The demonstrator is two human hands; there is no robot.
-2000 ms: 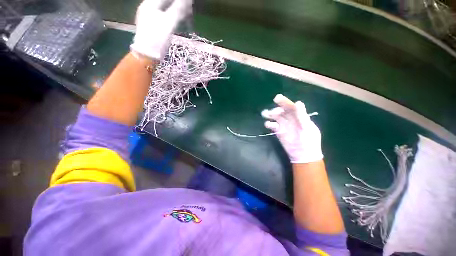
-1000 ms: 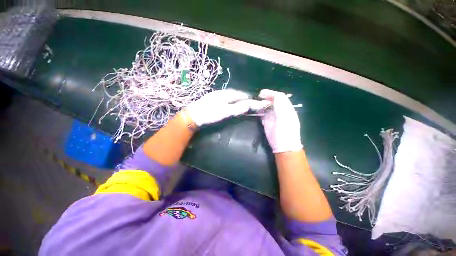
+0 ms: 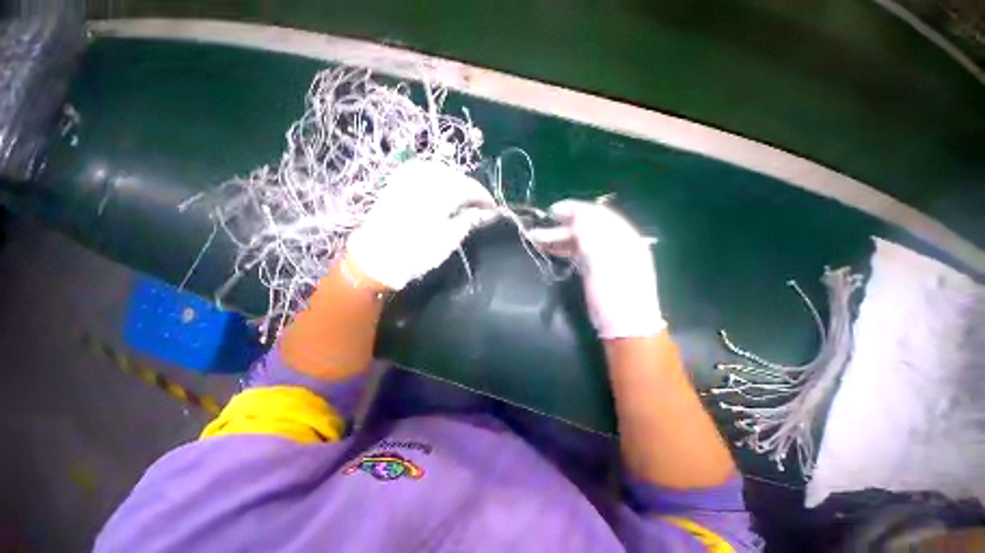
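Note:
A large tangled pile of white lead wires (image 3: 324, 162) lies on the green bench at the left. My left hand (image 3: 419, 225), in a white glove, is at the pile's right edge with its fingers closed on a few thin strands. My right hand (image 3: 610, 265), also gloved, holds the other part of these wires (image 3: 524, 221). Loose loops stick up and hang down between the two hands. The hidden fingertips do not show how many wires each holds. A sorted wire bundle (image 3: 805, 378) lies at the right.
A white sheet (image 3: 907, 378) lies right of the bundle. Plastic-wrapped trays (image 3: 38, 86) stand at the far left. A pale metal edging (image 3: 605, 111) runs behind the work. A blue stool (image 3: 178, 324) is on the floor at the lower left.
My left hand came down from the pile's far side to meet my right hand, then drew a little left, spreading wires between them. The view has shifted.

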